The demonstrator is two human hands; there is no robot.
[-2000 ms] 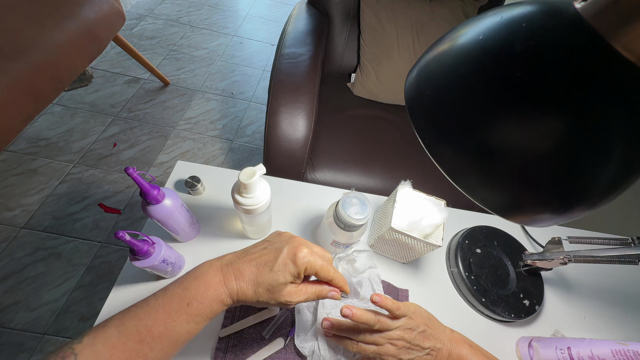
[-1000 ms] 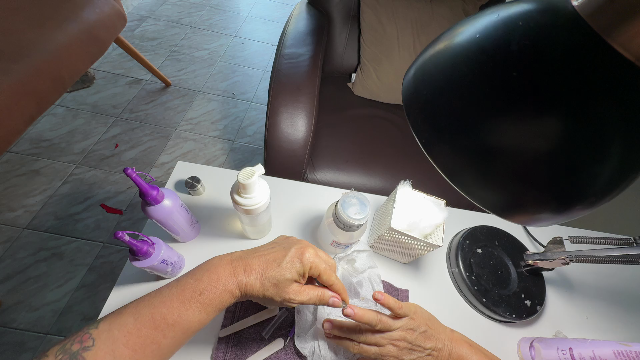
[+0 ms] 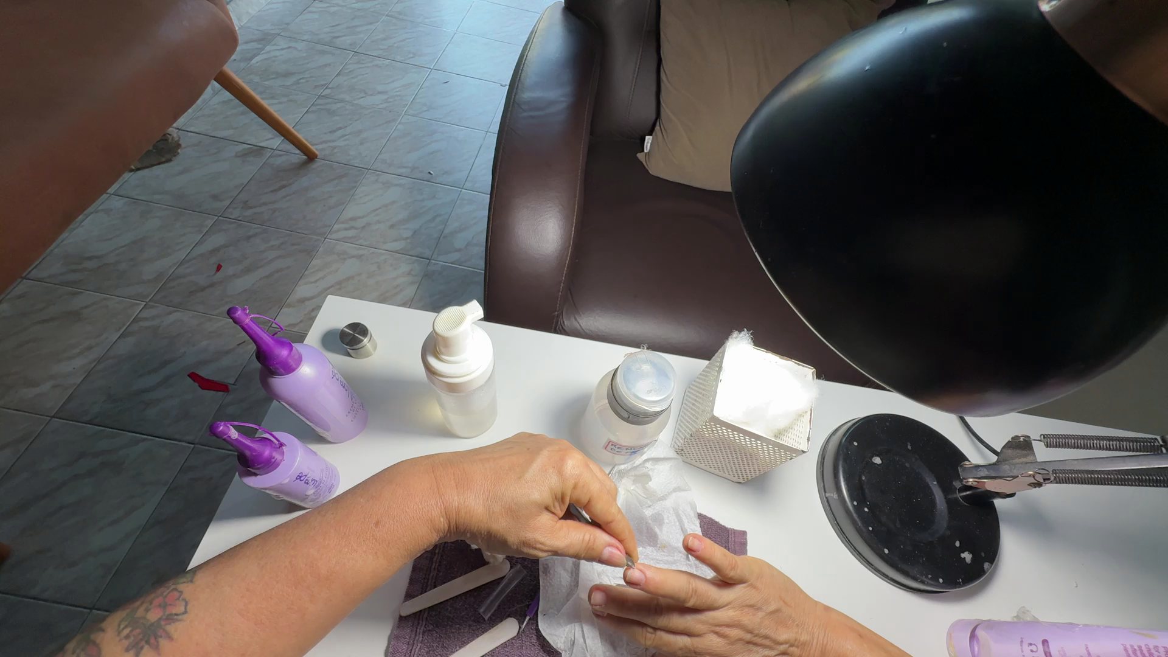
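My left hand [image 3: 538, 502] comes from the left and grips a thin metal nail tool [image 3: 578, 515] between thumb and fingers. The tool's tip meets a fingertip of my right hand [image 3: 712, 598], which lies palm down, fingers slightly spread, holding nothing visible. Under and beside the hands are a crumpled white tissue [image 3: 655, 502] and a dark purple towel [image 3: 725, 537]. Two pale flat sticks, perhaps nail files, lie on the towel, one [image 3: 454, 587] farther back than the other [image 3: 486, 639]. A small clear plastic piece [image 3: 502, 591] lies between them.
Behind the hands stand a pump bottle [image 3: 461, 383], a clear bottle [image 3: 628, 406] and a perforated holder [image 3: 744, 447] with white cotton. Purple squeeze bottles [image 3: 315, 392] [image 3: 292, 470] and a metal cap [image 3: 358, 339] stand left. A black lamp [image 3: 940, 192] overhangs the right; its base [image 3: 911, 502] is below.
The left forearm has shifted a little right, and more of its tattoo shows. The left hand has moved slightly at the fingertip; the right hand has stayed nearly in place.
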